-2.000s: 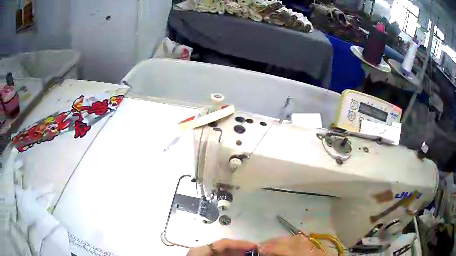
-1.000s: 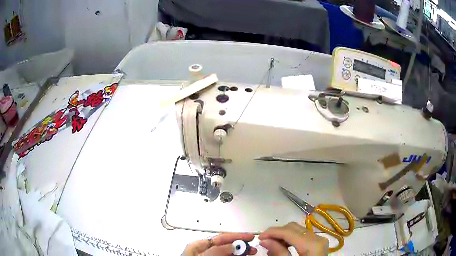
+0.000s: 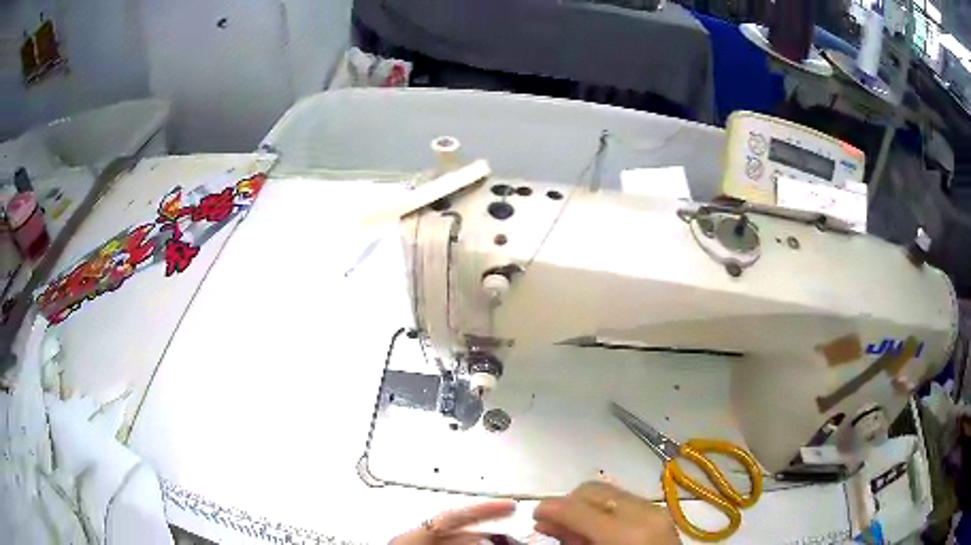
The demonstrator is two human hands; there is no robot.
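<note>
My left hand (image 3: 460, 524) and my right hand (image 3: 612, 517) are close together at the bottom edge, in front of the machine bed, both cut off by the frame. A small pale part (image 3: 521, 523), probably the bobbin, shows between their fingertips, mostly hidden. My right fingers are curled beside it; their grip is unclear. The cream sewing machine (image 3: 639, 277) stands behind the hands. Its presser foot area (image 3: 463, 396) and shiny needle plate (image 3: 415, 391) are up and left of them. Orange-handled scissors (image 3: 681, 461) lie just right of my right hand, blades pointing up-left.
A cream ring-like roll (image 3: 447, 192) lies on the head's left end. A slim dark tool (image 3: 649, 346) lies under the arm. A red floral sticker (image 3: 160, 240) and white cloth (image 3: 96, 468) are at left. The control panel (image 3: 793, 160) is behind the head.
The view has tilted down, then shifted slightly. The small round white part, plainly seen in my left hand a second ago, is now mostly hidden. The scissors remain on the table.
</note>
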